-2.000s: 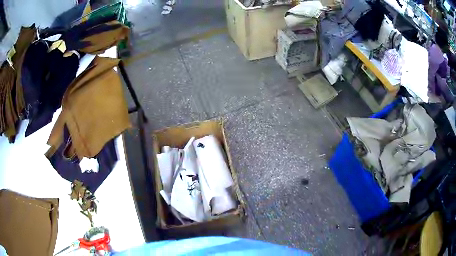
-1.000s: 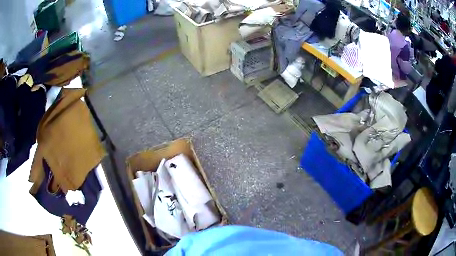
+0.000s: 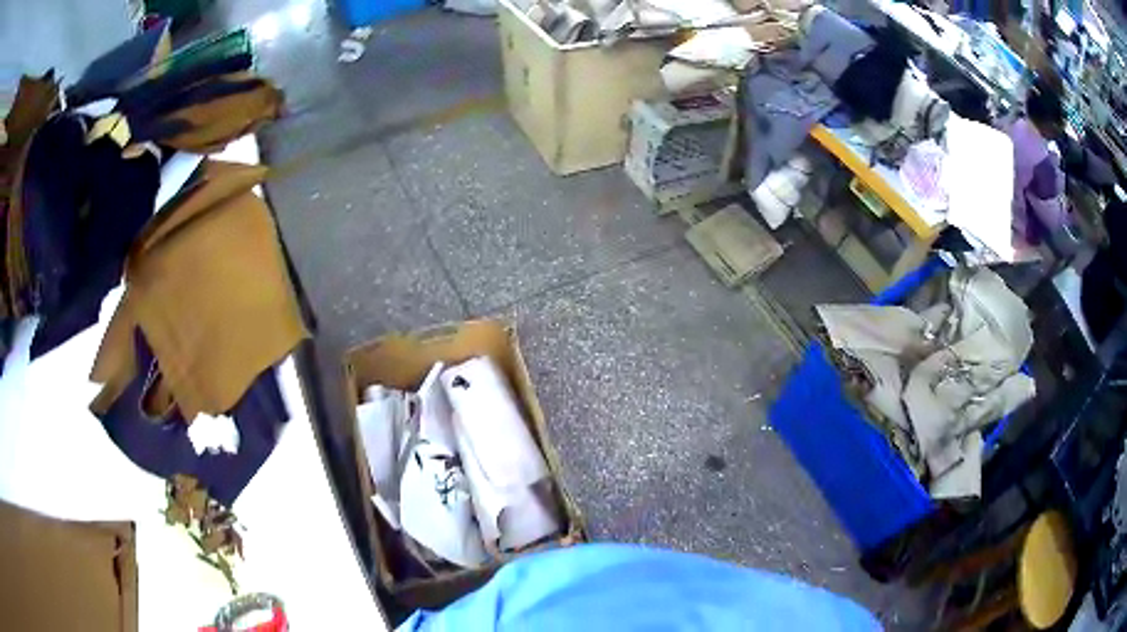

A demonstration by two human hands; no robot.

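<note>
No hand is in the picture; a blue sleeve or shoulder [image 3: 643,595] fills the bottom edge. On the white table [image 3: 319,519] at the left, brown panels [image 3: 210,296] lie over a dark panel [image 3: 253,426] with a small white scrap [image 3: 214,432] on it. Offcuts [image 3: 204,519] lie in front of it. The red-handled shears [image 3: 253,614], one loop wrapped in pale cloth, are cut off by the bottom edge. A flat brown piece [image 3: 68,568] lies at the lower left.
A cardboard box [image 3: 548,438] with white rolls stands on the floor beside the table. At the right are a blue bin [image 3: 840,457] of beige cloth and a round stool [image 3: 1046,570]. A large cream bin [image 3: 562,105] stands farther back. A person in purple [image 3: 1036,179] is at the far right.
The view swung left, then partly back right. The shears left the view and show again at the bottom edge. The blue sleeve or shoulder covers more of the bottom than at first. The table things look unmoved.
</note>
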